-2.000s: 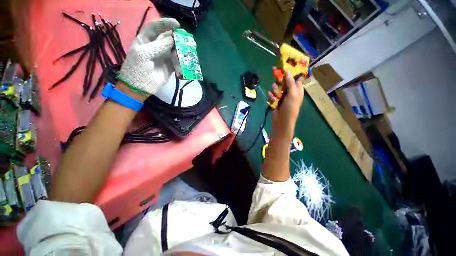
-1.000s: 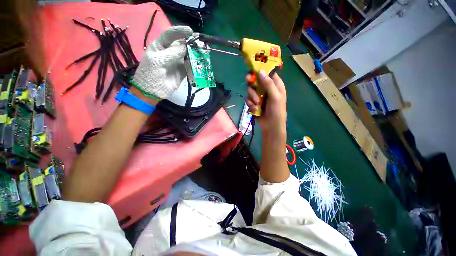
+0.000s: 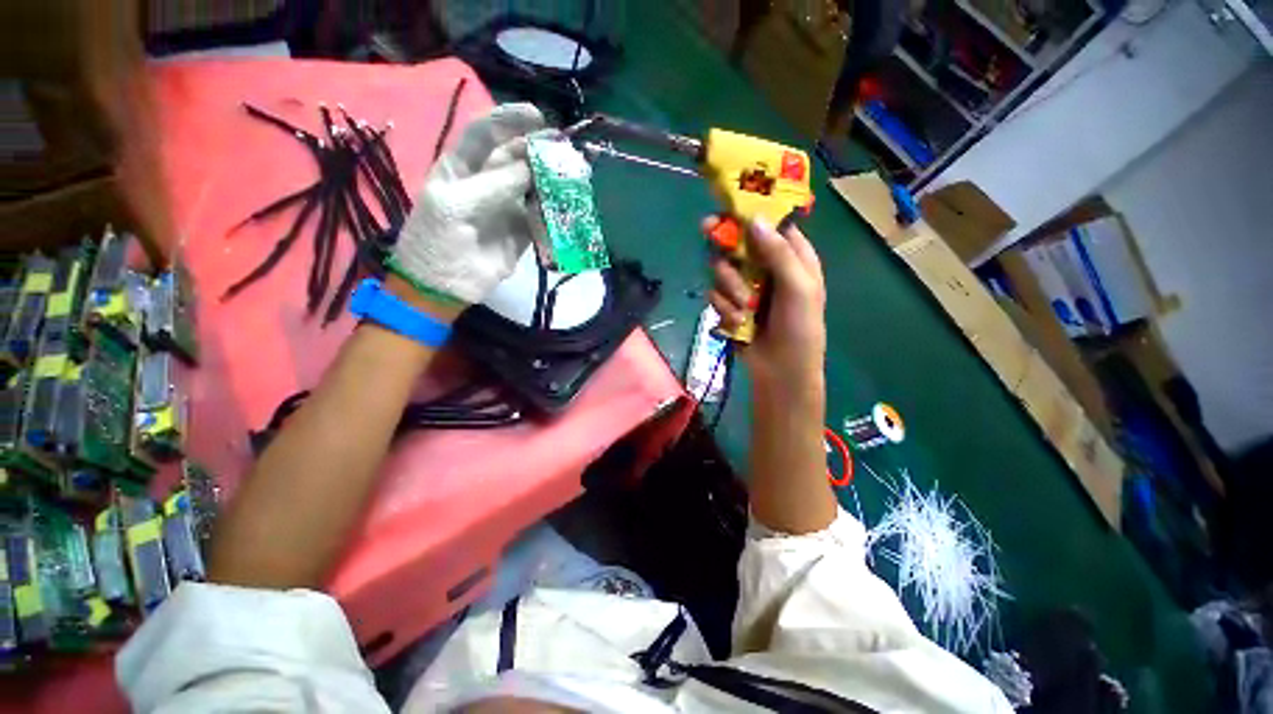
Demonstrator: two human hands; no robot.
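My left hand (image 3: pixel 472 209), in a white knit glove, holds a circuit board (image 3: pixel 570 209) by its upper left side, green soldered face showing. The board is above a black housing (image 3: pixel 566 366) with a white round disc (image 3: pixel 559 300) on the pink surface. My bare right hand (image 3: pixel 776 296) grips a yellow soldering gun (image 3: pixel 754 181) by its handle, fingers at the red trigger. The gun's tip is at the board's top edge, close to the glove's fingertips; whether it touches cannot be told.
Black leads (image 3: pixel 335 188) fan out on the pink surface (image 3: pixel 461 488). Stacked boards (image 3: pixel 84 377) stand at left. On the green bench (image 3: pixel 782 405) are a power strip (image 3: pixel 709 356), a solder spool (image 3: pixel 875 426), a red scissors handle (image 3: pixel 838 458) and white cable ties (image 3: pixel 938 558). Another housing (image 3: pixel 545 56) lies beyond.
The soldering gun has swung left from over the bench to the board's top edge and stays there. The camera view has shifted slightly.
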